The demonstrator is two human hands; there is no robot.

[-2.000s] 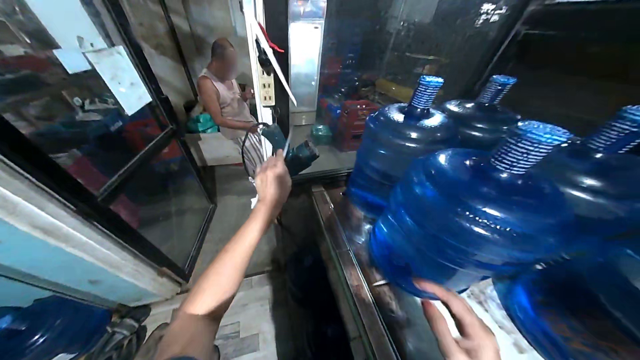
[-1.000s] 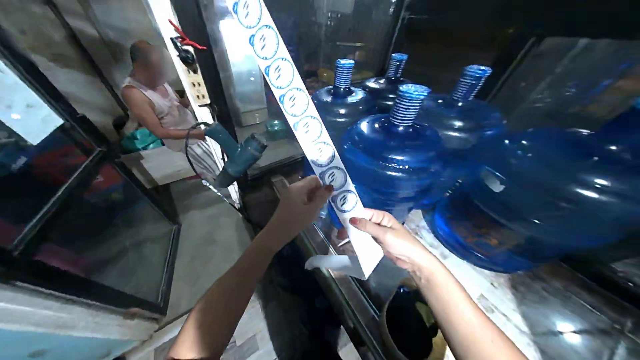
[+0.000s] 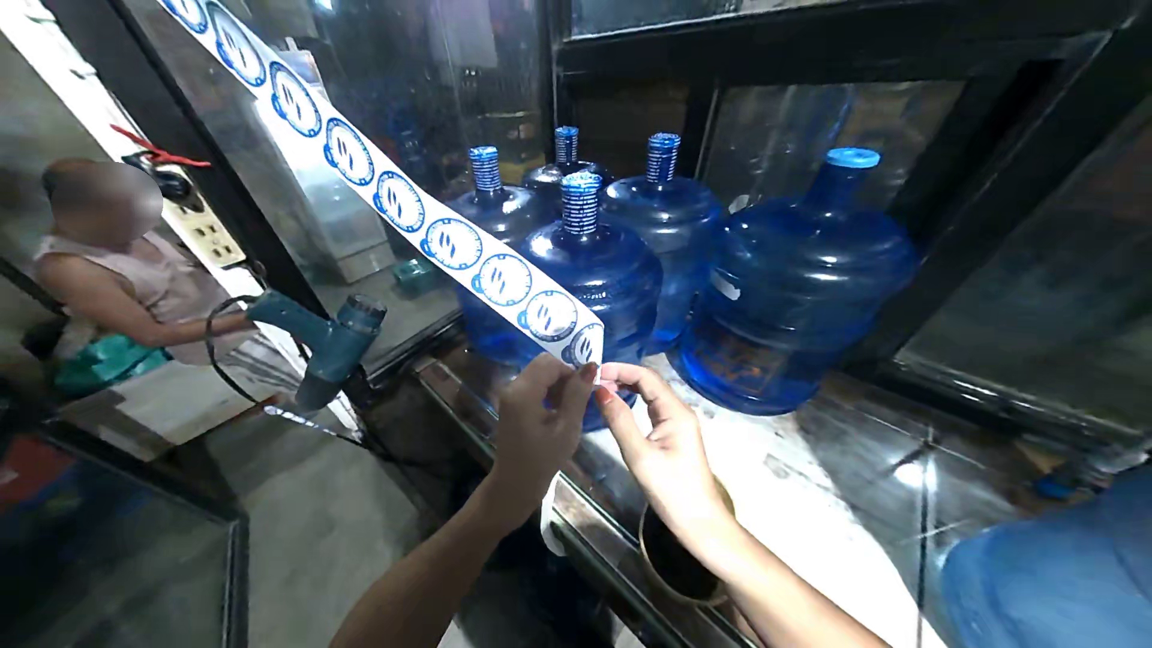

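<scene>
A strip of round blue-and-white stickers (image 3: 454, 243) slants down from the upper left to my fingers. My left hand (image 3: 543, 418) pinches its lower end. The fingertips of my right hand (image 3: 655, 432) meet that same end from the other side, closed on its edge. Just behind the hands stands a blue water jug (image 3: 589, 279) with a banded seal on its neck. Several more such jugs are grouped behind it. To their right is a blue jug with a light blue cap (image 3: 801, 279). A piece of white backing strip (image 3: 551, 522) hangs below my left hand.
A teal heat gun (image 3: 333, 346) hangs at the left below a power strip (image 3: 211, 232). A seated person (image 3: 135, 261) is beyond it at the far left. A round container (image 3: 675, 562) lies under my right forearm. Another blue jug (image 3: 1053, 576) is at the lower right.
Two seconds ago my hands were apart, the right one beside a jug. One second ago both were at the strip; now their fingertips meet at its lower end. The view has shifted right.
</scene>
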